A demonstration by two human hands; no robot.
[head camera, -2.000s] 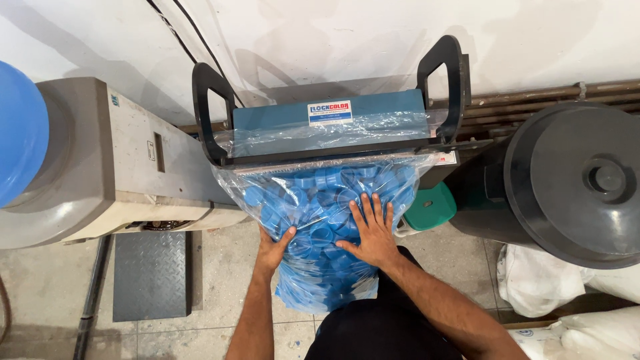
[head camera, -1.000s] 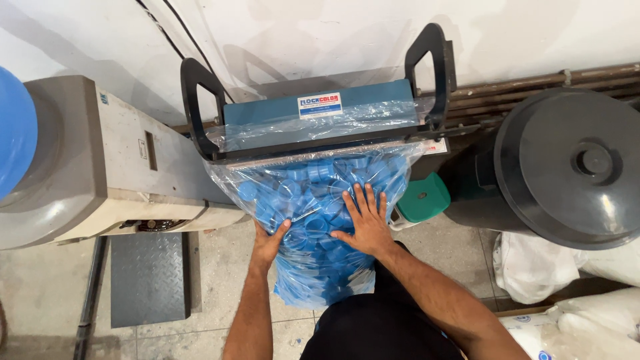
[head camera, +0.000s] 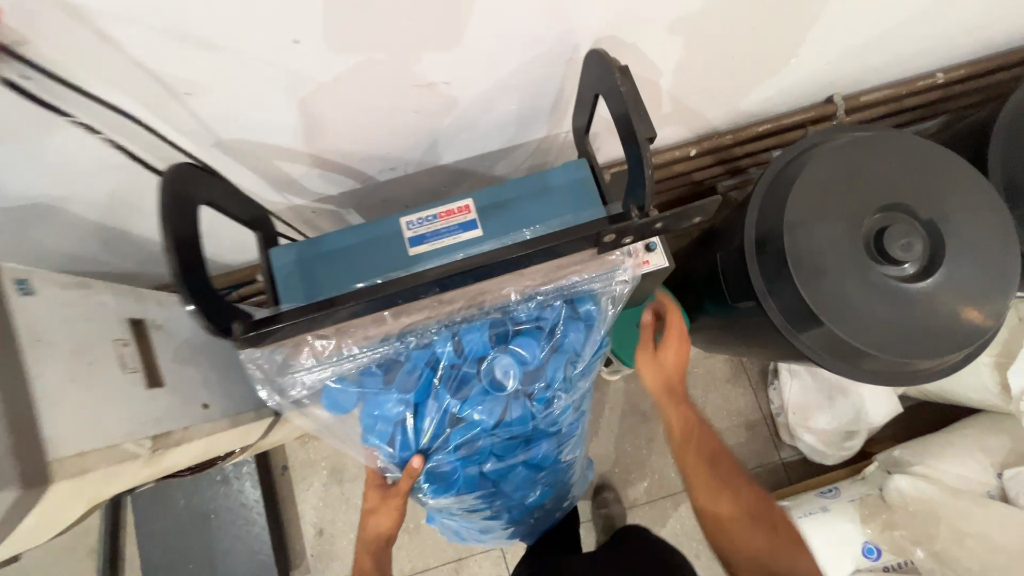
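A clear plastic bag full of blue plastic caps (head camera: 480, 400) hangs with its top edge at the black bar of a blue bag sealing machine (head camera: 344, 264), which has two black loop-shaped arms. My left hand (head camera: 388, 496) lies against the lower left side of the bag, thumb on the front of the plastic; its other fingers are hidden behind the film. My right hand (head camera: 662, 344) is off the bag, to its right, in front of a green round object (head camera: 628, 332) and just below the machine's small control panel with a knob (head camera: 652, 248). Nothing shows in this hand.
A large dark grey bin with a lid (head camera: 840, 296) stands at the right, with white sacks (head camera: 944, 488) below it. Pipes (head camera: 880, 104) run along the wall. A beige machine (head camera: 160, 384) is at the left, above a dark metal plate (head camera: 200, 520) near the floor.
My right hand has left the front of the bag and moved right, beside the green object. My left hand is still at the bag's left side. The view has tilted and shifted.
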